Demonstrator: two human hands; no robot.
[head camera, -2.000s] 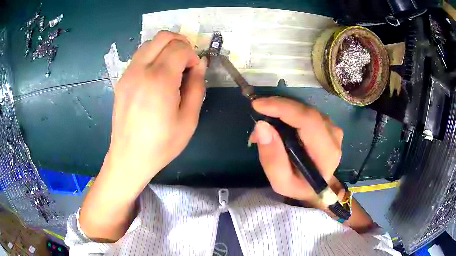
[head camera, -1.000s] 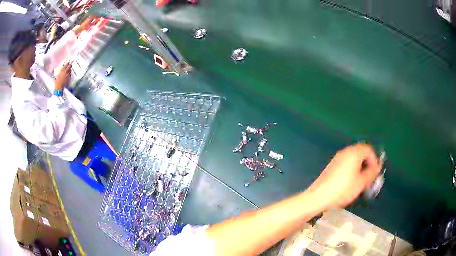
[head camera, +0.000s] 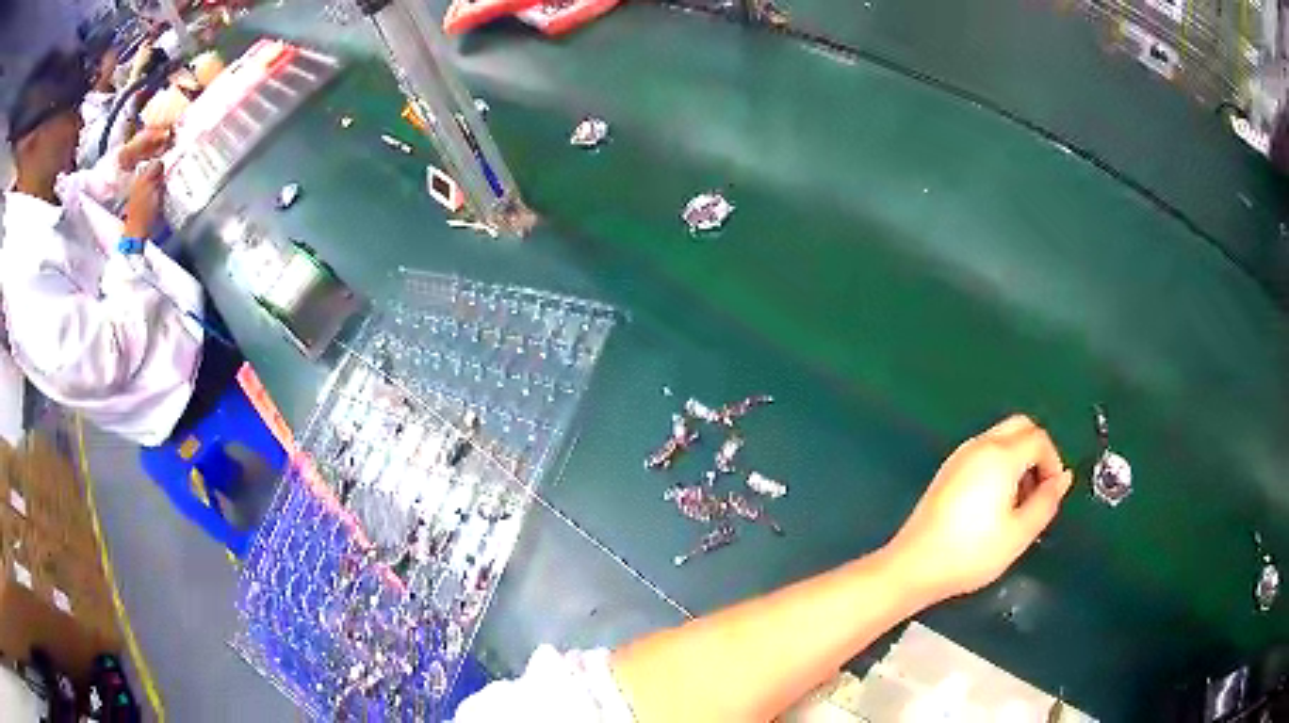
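Observation:
My left hand (head camera: 983, 509) reaches over the green mat, its fingertips together beside a round silvery module (head camera: 1113, 477). A gap shows between them and the module, and I see nothing held. The module lies on the mat with a thin narrow piece pointing away from it. A similar module (head camera: 1267, 585) lies at the far right. A loose heap of small boards (head camera: 718, 494) lies left of the hand. The taped pad (head camera: 944, 681) shows at the bottom edge, partly cut off. My right hand is out of view.
A clear blister tray (head camera: 410, 473), partly filled with small parts, lies at the left. Two more round modules (head camera: 708, 212) (head camera: 590, 132) lie farther back. A metal post (head camera: 450, 120) rises from the bench. A person in white (head camera: 92, 311) works at the left beside red trays (head camera: 248, 120).
The view has swung from the pad to the left part of the bench. My left hand has come away from a silvery item, now on the mat. My right hand and the iron have left the view.

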